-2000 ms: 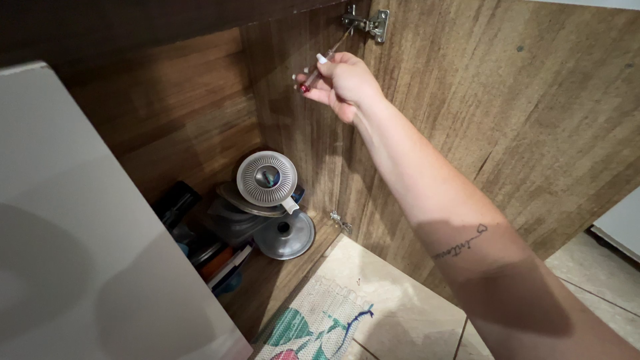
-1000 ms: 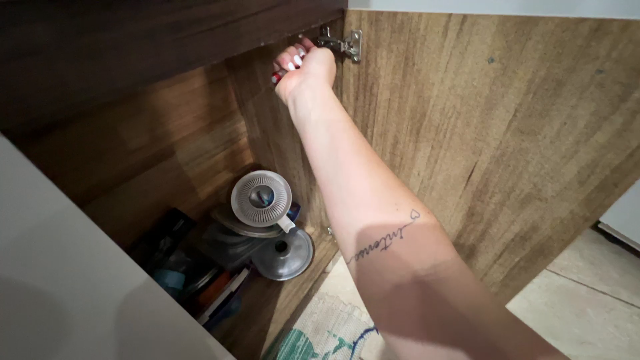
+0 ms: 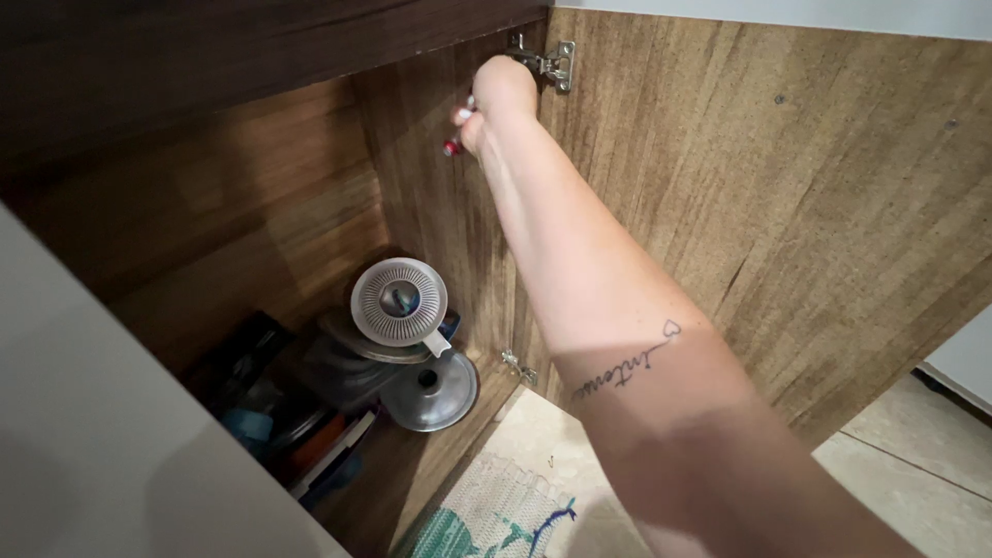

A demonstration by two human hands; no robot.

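Observation:
My right hand (image 3: 500,101) reaches up to the top cabinet hinge (image 3: 554,66), just left of its metal plate. Its fingers are closed around a slim tool, seemingly a screwdriver, whose red handle end (image 3: 451,147) sticks out below them. The hand hides the tool's tip and part of the hinge arm. This hinge joins the cabinet's wooden side panel (image 3: 442,178) to the open wood-grain door (image 3: 759,194). A lower hinge (image 3: 518,367) sits near the cabinet floor. My left hand is out of view.
Inside the cabinet lie a round, light slotted strainer or lid (image 3: 364,310), a metal lid (image 3: 446,399) and dark cookware. A pale panel (image 3: 116,434) stands at the left. Below are a woven rug (image 3: 496,504) and floor tiles (image 3: 914,442).
Two seconds ago my right hand was lower, with the tool's thin shaft visible toward the top hinge. It has moved up close to the hinge, and the wrist has turned.

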